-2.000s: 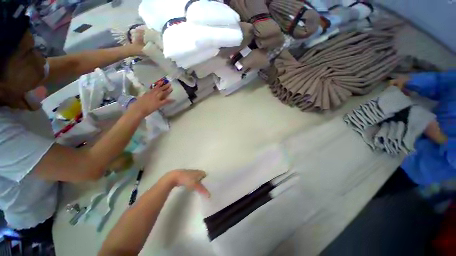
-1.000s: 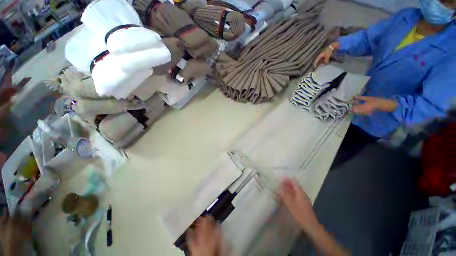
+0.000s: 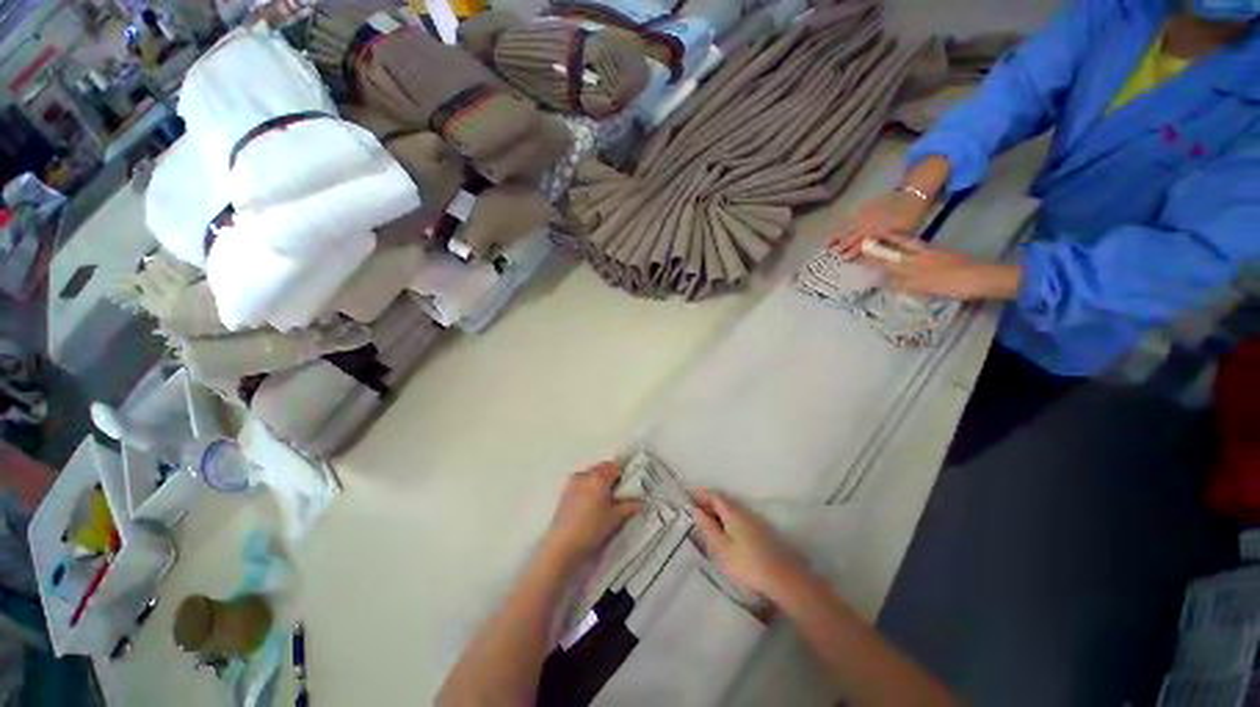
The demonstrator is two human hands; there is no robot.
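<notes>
Light cut pieces (image 3: 656,486) lie folded at the near middle of the table, their layered edge raised between my hands. My left hand (image 3: 594,511) grips the left side of that edge. My right hand (image 3: 739,541) grips its right side, close to my left hand. A dark brown piece (image 3: 592,655) with a small white slip (image 3: 603,616) lies beside my left forearm, partly hidden by it. More light layers (image 3: 788,401) stretch flat towards the co-worker, whose hands press on a bunched end of light pieces (image 3: 905,311).
Brown pleated panels (image 3: 719,207) fan out at the back. White bundles (image 3: 283,180) top a pile of tied brown bundles (image 3: 518,131) at the back left. White trays (image 3: 62,608), a brown-gold roll (image 3: 224,624) and a marker (image 3: 299,660) lie left. A co-worker in blue stands right.
My hands have come together on the layered edge of the light pieces. The co-worker's hands have moved onto the bunched end. The person seen at the left earlier is out of view.
</notes>
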